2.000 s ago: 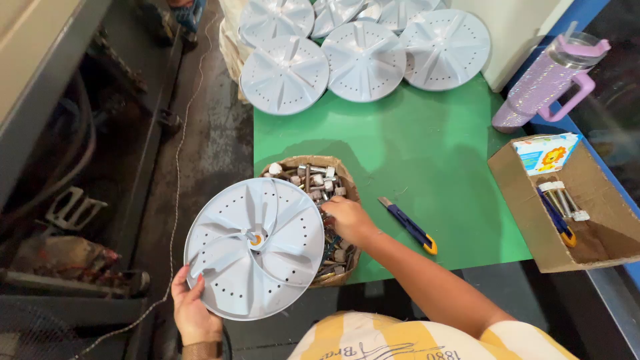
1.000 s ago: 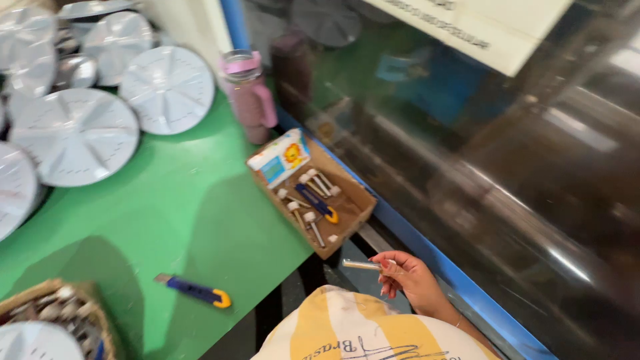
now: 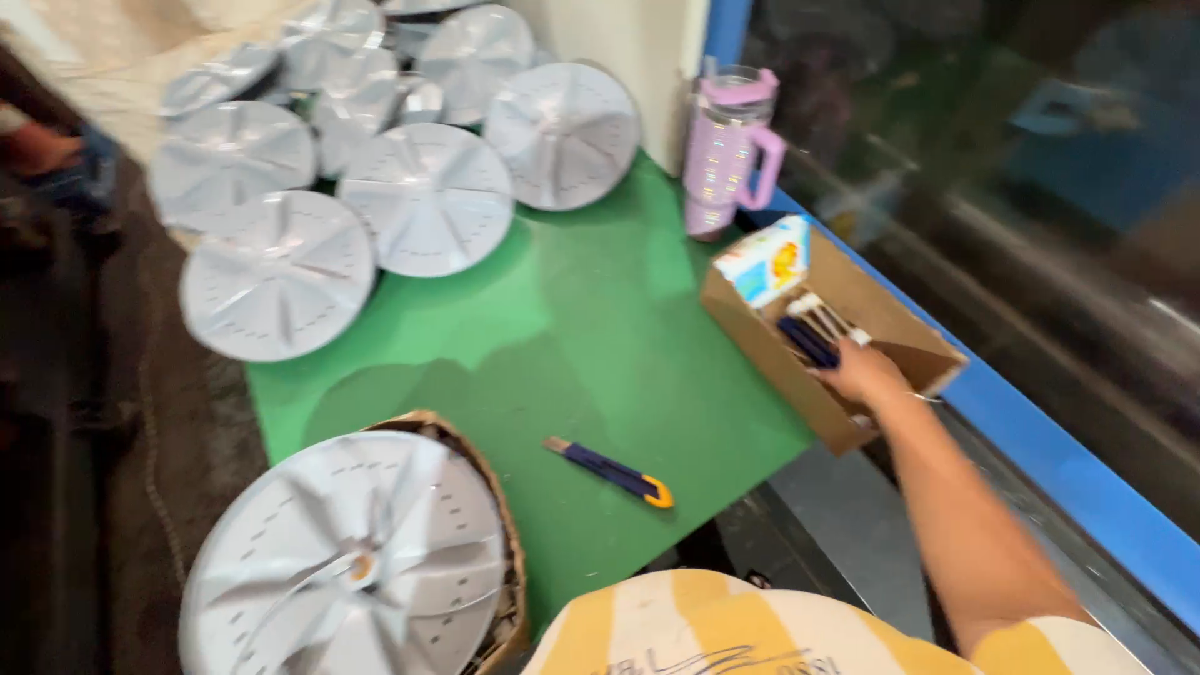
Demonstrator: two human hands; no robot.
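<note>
My right hand point(image 3: 862, 375) reaches into an open cardboard box point(image 3: 769, 361), its fingers by a dark blue utility knife point(image 3: 806, 342) and several metal pins with white ends point(image 3: 830, 314); whether it grips anything is unclear. My left hand is out of view. A white ribbed plastic disc point(image 3: 422, 534) with an orange-brown centre lies over a cardboard box of metal parts point(image 3: 511, 600) at the lower left. Between the two boxes a blue and yellow utility knife point(image 3: 614, 472) rests on the green tabletop point(image 3: 600, 356), its blade end pointing to the upper left.
Several similar white discs point(image 3: 427, 202) cover the far left of the table. A pink tumbler with a handle point(image 3: 722, 155) stands behind the box, near the blue frame point(image 3: 1059, 450) of a dark glossy panel. Another person's arm point(image 3: 37, 150) shows at the left edge.
My right hand, seen one second ago holding a metal pin beside the right-hand box, is now inside that box. My left hand, on the white disc two seconds ago, has left the view.
</note>
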